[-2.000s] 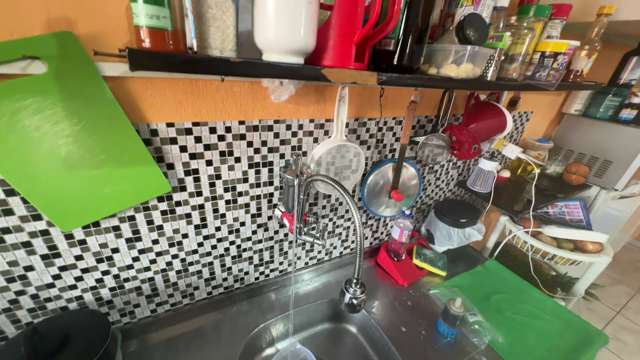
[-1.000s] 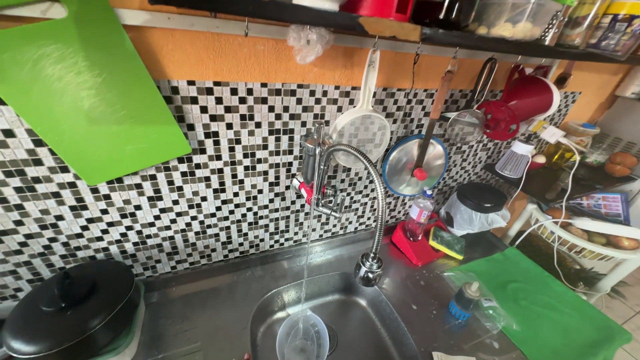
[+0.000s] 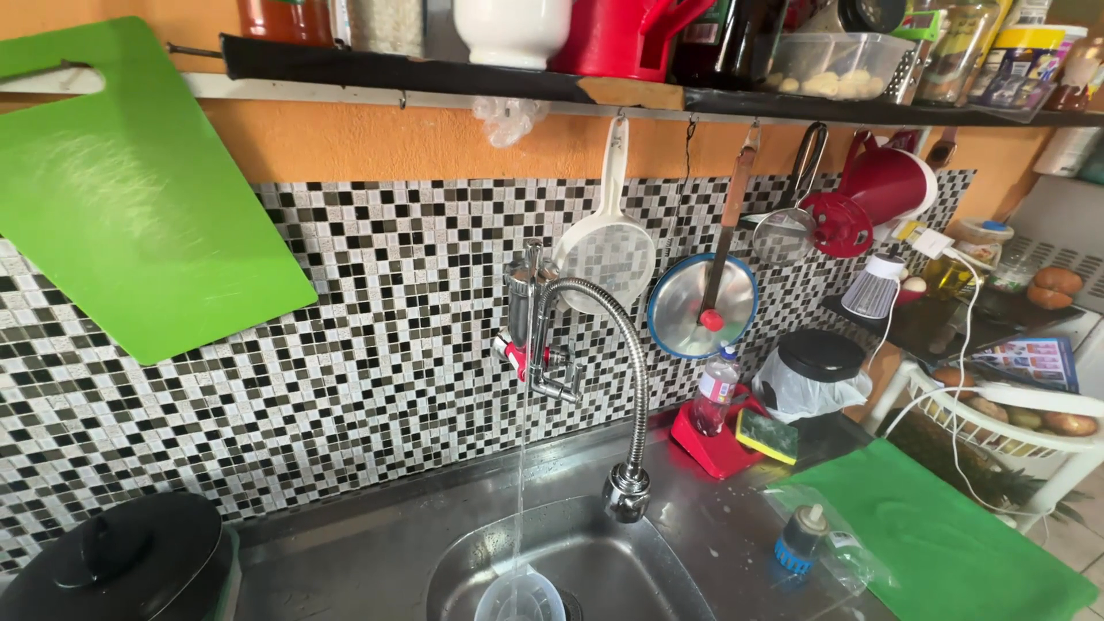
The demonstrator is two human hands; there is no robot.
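Neither of my hands shows in the head view. A thin stream of water runs from the wall-mounted faucet [image 3: 530, 345] down into a translucent plastic container [image 3: 520, 597] at the bottom edge of the view, inside the stainless steel sink basin [image 3: 621, 552]. Whether a hand touches the container below the edge is hidden. The faucet's flexible metal spout [image 3: 640, 379] arches to the right, its chrome head [image 3: 626, 493] hanging over the basin rim with no water seen coming from it.
A black lidded pot [image 3: 121, 561] stands left of the basin. To the right are a red holder [image 3: 716, 453] with a bottle and a sponge [image 3: 768, 435], a small blue-and-dark bottle [image 3: 802, 539] on clear plastic, and a green mat [image 3: 940, 535]. A loaded shelf [image 3: 483, 82] runs above.
The view has shifted between frames. Water runs in all of them, and the container stays under the stream.
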